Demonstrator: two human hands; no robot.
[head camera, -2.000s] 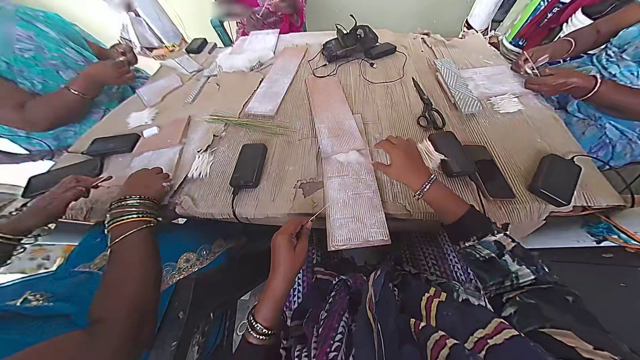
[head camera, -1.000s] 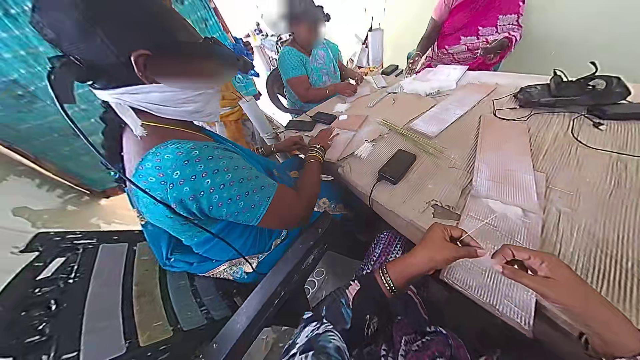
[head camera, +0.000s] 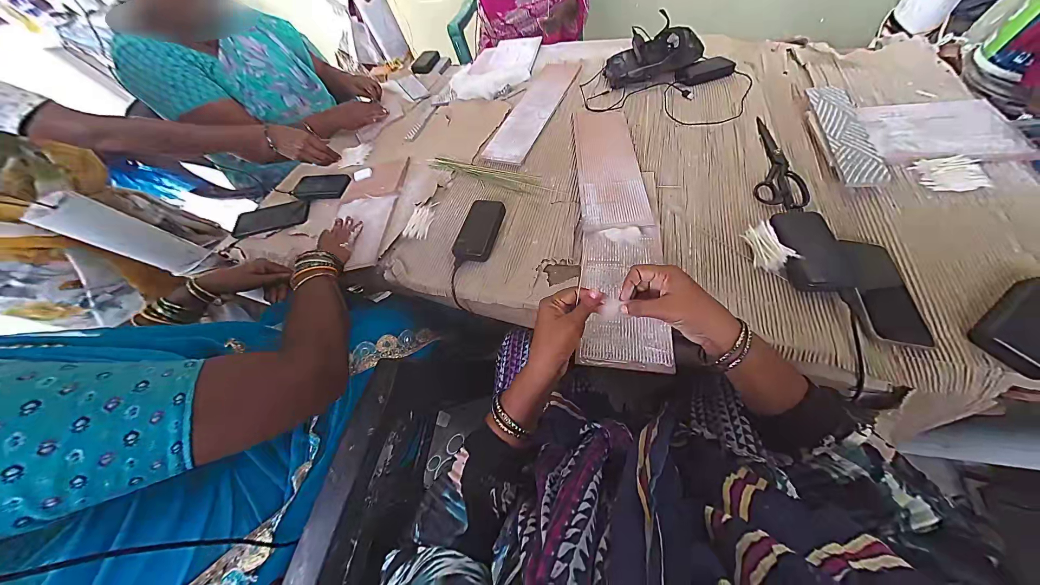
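My left hand (head camera: 566, 325) pinches a thin stick, and white fluff, seemingly cotton, shows at its fingertips. My right hand (head camera: 681, 309) has its thumb and forefinger at the same fluff (head camera: 613, 306). Both hands are above a pale ribbed board (head camera: 626, 345), whose near end reaches past the table edge. A pinkish board (head camera: 611, 162) lies farther up, meeting the pale one. A small white tuft (head camera: 623, 235) rests where the two meet. Right of my right hand is a bundle of white-tipped sticks (head camera: 767, 247), against a black device.
Corrugated cardboard (head camera: 520, 236) covers the table. A black corded device (head camera: 479, 231) lies left, scissors (head camera: 781, 166) and a dark phone (head camera: 886, 292) right. Thin green sticks (head camera: 486, 173) lie beyond. A co-worker's hand (head camera: 340, 241) rests on a board at left; other people sit farther off.
Two seconds ago my right hand lay on the table near the bundle; now it meets my left hand over the pale board. The view swung left and came back.
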